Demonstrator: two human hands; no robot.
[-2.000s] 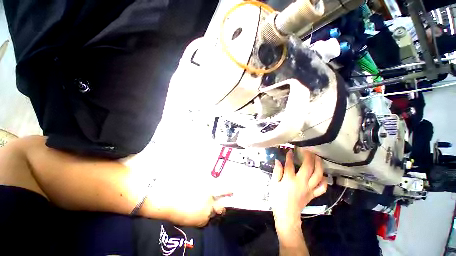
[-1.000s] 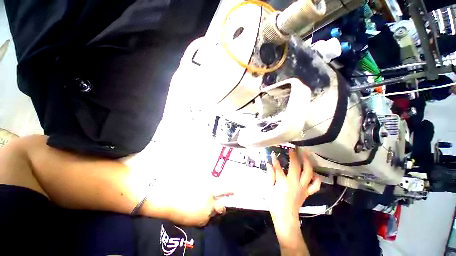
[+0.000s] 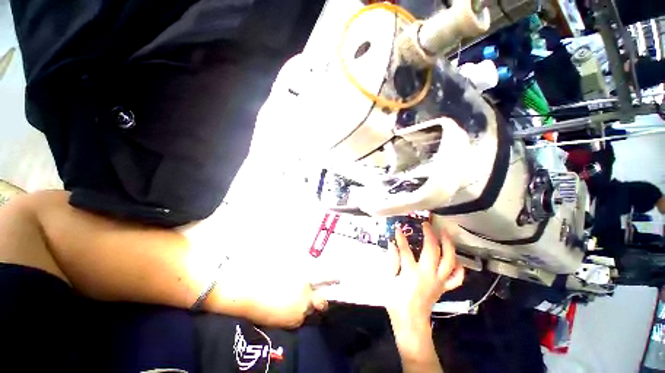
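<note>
The cream sewing machine (image 3: 467,175) stands in front of me, its head over the glaring white bed. My right hand (image 3: 423,266) is at the dark bed opening (image 3: 408,232) beside the head, fingers spread and fingertips at its edge. Whether they pinch a small part cannot be told. My left hand (image 3: 292,304) rests low at the near edge of the white surface, its fingers curled and washed out by glare. A thin dark line shows by its fingertips; a hold on it cannot be told. A slim red tool (image 3: 323,234) lies on the bed left of the opening.
A large black garment (image 3: 146,109) with a round emblem fills the upper left. An orange ring (image 3: 350,69) hangs on the machine head. A red item (image 3: 560,328) is at the lower right. Stands, other machines and a dark-clothed person (image 3: 631,200) are in the right background.
The view has shifted slightly. My right hand has moved a little left and toward me, with its fingers rearranged, and more of the dark opening shows. My left hand has hardly moved.
</note>
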